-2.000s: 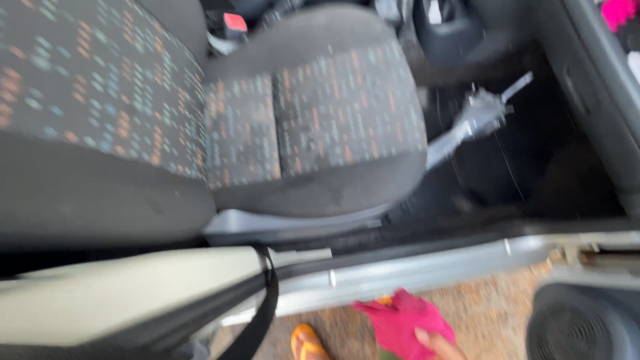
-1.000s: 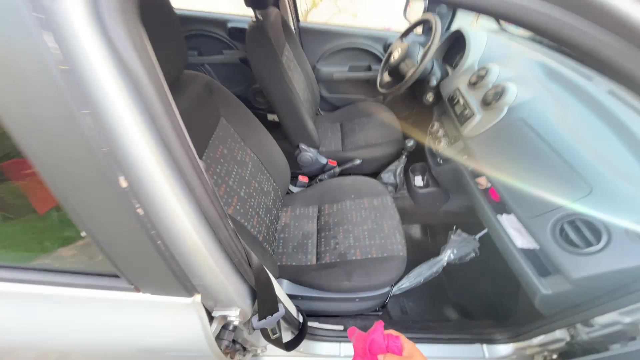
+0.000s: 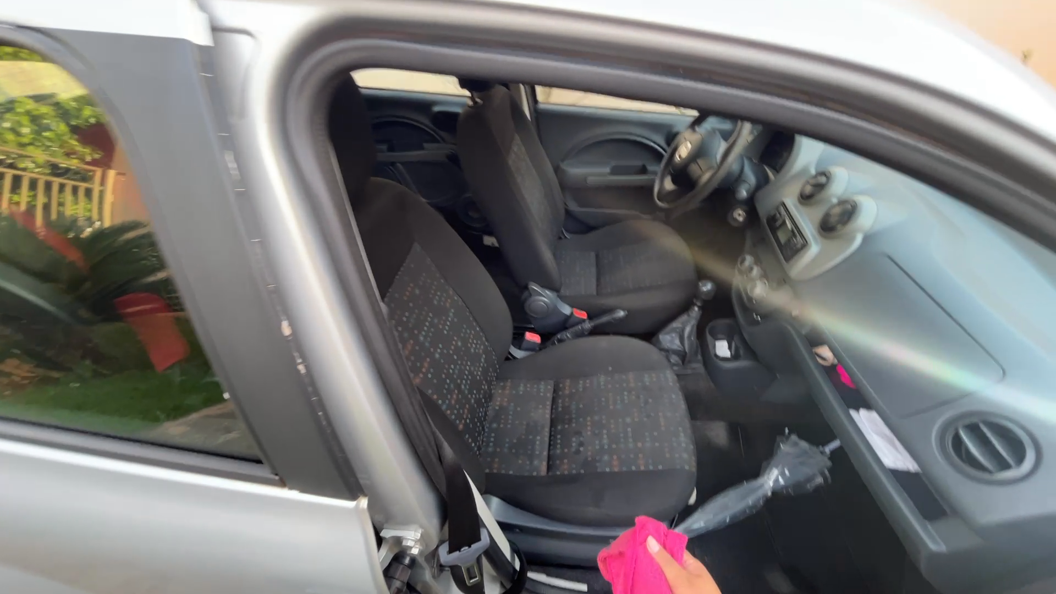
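A bright pink cloth [image 3: 635, 557] is bunched in my right hand [image 3: 683, 575] at the bottom of the head view, the thumb pressed over it. The hand is at the open front door of a silver car, just outside the sill. Beyond it is the front passenger seat [image 3: 594, 412], dark with a dotted pattern. A folded umbrella in clear plastic [image 3: 767, 487] leans in the footwell beside the seat. My left hand is out of view.
A seat belt buckle tongue [image 3: 464, 551] hangs by the door pillar [image 3: 272, 272]. The dashboard [image 3: 899, 330] has a shelf with papers [image 3: 884, 440] and a small pink item [image 3: 845, 376]. Further in are the gear lever [image 3: 704, 290], steering wheel [image 3: 701, 169] and driver's seat [image 3: 619, 264].
The view has swung up and back from the seat to the whole doorway. The pink cloth stays in my right hand, which was low outside the sill two seconds ago.
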